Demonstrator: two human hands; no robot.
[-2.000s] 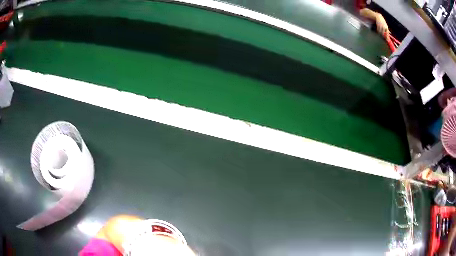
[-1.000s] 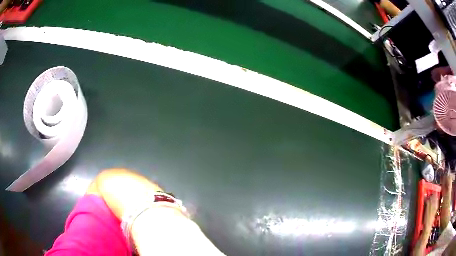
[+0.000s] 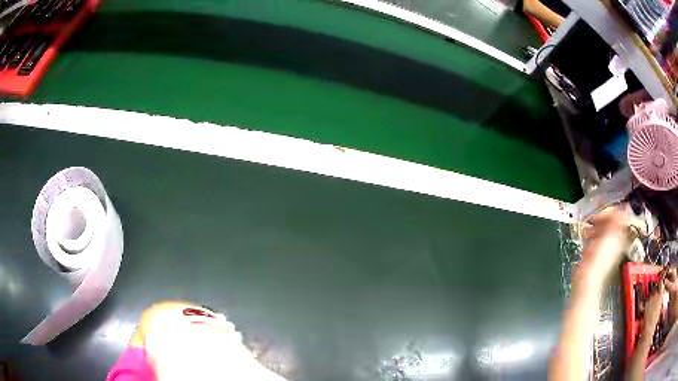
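A white label roll stands on the dark green bench at the left, with fine print on its loose outer turn. Its strip trails towards the lower left. My left arm, with a pink sleeve and a band, is at the bottom left. What shows of my left hand is overexposed and cut off by the bottom edge; no fingers can be made out. My right hand is blurred at the far right, near the end of the white edge strip. Whether it holds anything is unclear.
A red tray with black units lies on the green conveyor belt at the upper left. The white edge strip crosses the view. At the right are a pink fan, another red tray and another person's hands.
A bare forearm and hand have come into view at the right. The red tray at the upper left shows more fully. My left arm sits lower in view than a second ago; the view has shifted.
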